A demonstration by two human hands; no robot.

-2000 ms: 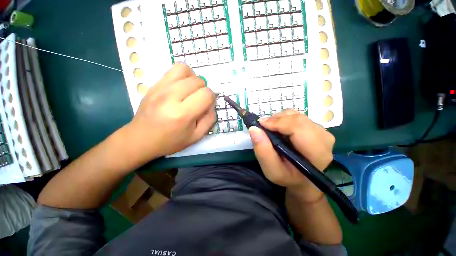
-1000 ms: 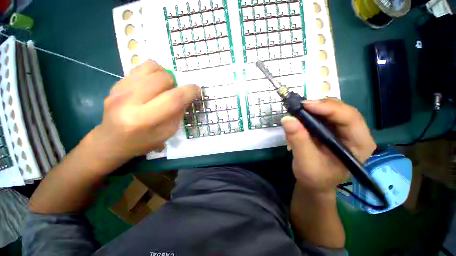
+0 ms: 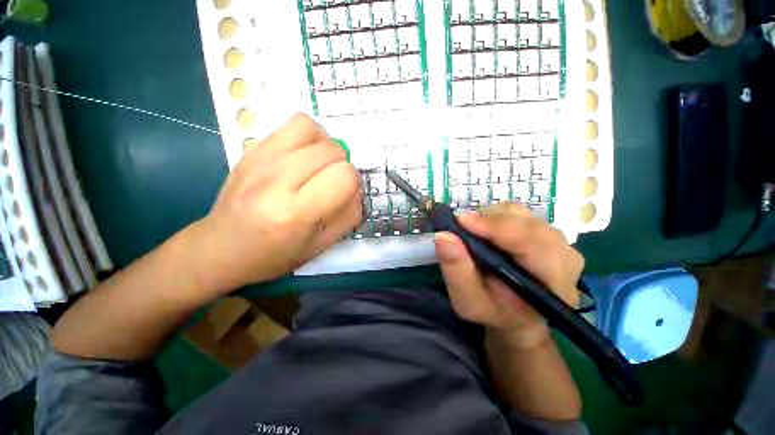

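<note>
The white carrier tray (image 3: 600, 127) with tan holes along both sides lies in front of me and bears four blocks of small circuit boards (image 3: 501, 170) with green strips. My right hand (image 3: 514, 263) holds the black soldering iron (image 3: 531, 289). Its metal tip is over the lower left block, close to my left fingers. My left hand (image 3: 289, 200) is closed in a pinch over that block's left part. The pale solder wire (image 3: 136, 110) runs from the left edge to this hand; its end is hidden. A green spot (image 3: 342, 148) shows at the left fingers.
Stacked white trays (image 3: 51, 170) stand at the left, with a green roll (image 3: 27, 10) above them. A black slab (image 3: 695, 161), a yellow spool (image 3: 676, 25) and a black box (image 3: 760, 127) with a cable lie at the right. A blue stool (image 3: 653, 314) and a cardboard box (image 3: 238, 331) are below.
Since one second ago, the iron and my right hand have moved left and its tip is down beside my left fingers. My left hand has moved right. The tray sits slightly further right in view.
</note>
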